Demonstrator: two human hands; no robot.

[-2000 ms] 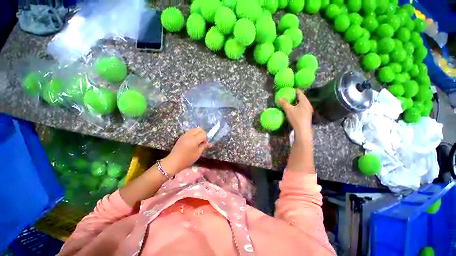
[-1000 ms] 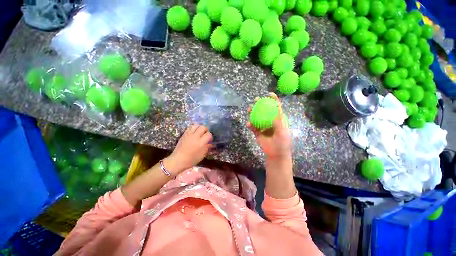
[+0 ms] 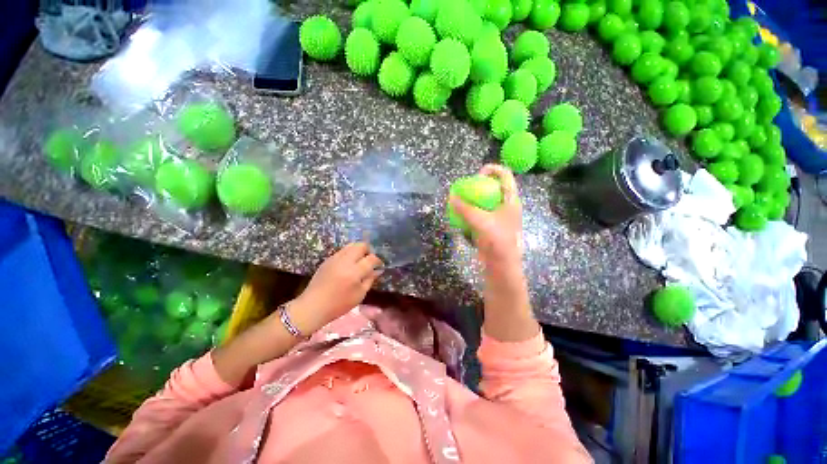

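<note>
My right hand (image 3: 497, 222) holds a green spiky ball (image 3: 476, 193) above the speckled tabletop, its fingers wrapped around the ball. My left hand (image 3: 349, 275) is at the lower edge of a clear poly bag (image 3: 381, 195) that lies flat in front of me. The fingers are bent at the bag's edge; whether they pinch it is hard to tell. Several bagged balls (image 3: 184, 184) lie at the left of the table. A large group of loose green balls (image 3: 451, 62) lies at the back.
A metal can (image 3: 635, 181) stands right of my right hand, beside crumpled white rags (image 3: 725, 263) and a single ball (image 3: 673, 305). A phone (image 3: 278, 59) lies by whitish bags (image 3: 181, 41). Blue bins (image 3: 45, 308) flank the table; a yellow crate (image 3: 249, 304) is below the edge.
My right hand has picked up a ball from near the can and moved left with it; its fingers now cover more of it. The white piece earlier at my left hand no longer shows.
</note>
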